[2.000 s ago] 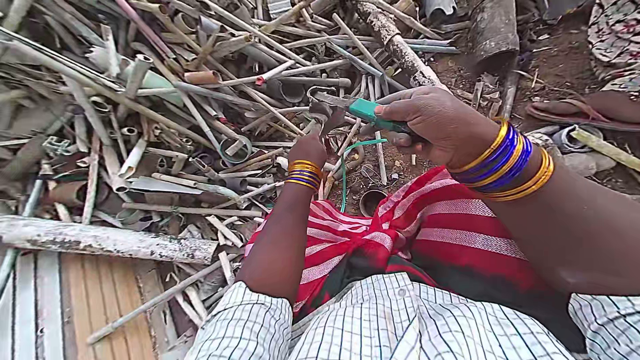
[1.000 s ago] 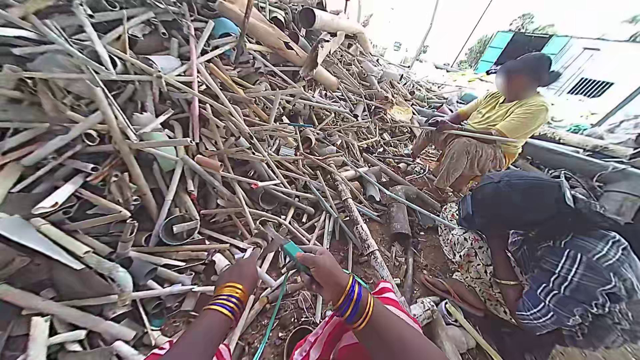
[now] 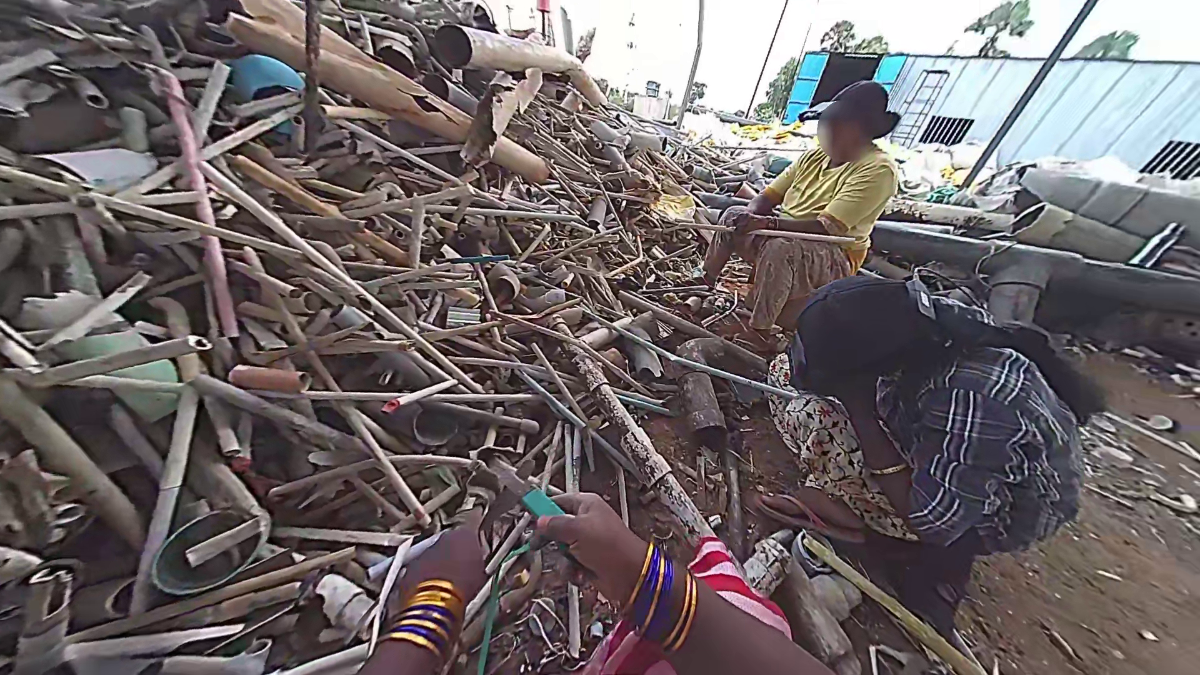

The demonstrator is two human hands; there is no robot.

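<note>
My right hand (image 3: 595, 544) is closed around the green handle (image 3: 541, 503) of a metal-ended hand tool, whose exact kind I cannot tell. Its grey metal end (image 3: 506, 475) points up and left, close above my left hand (image 3: 455, 561). The left hand's fingers are bent near a small pale piece at the tool's tip; whether they grip it is unclear. A thin green strand (image 3: 489, 614) hangs below the tool. Both wrists wear blue and gold bangles.
A large heap of scrap plastic pipes (image 3: 347, 281) fills the left and middle. A person in a plaid shirt (image 3: 994, 441) crouches at right; another in a yellow top (image 3: 834, 197) sits beyond, holding a stick. A thick grey pipe (image 3: 1022, 267) lies behind them.
The view has tilted up, bringing the two people and the sheds into sight. My right hand keeps hold of the green-handled tool, with my left hand close to it.
</note>
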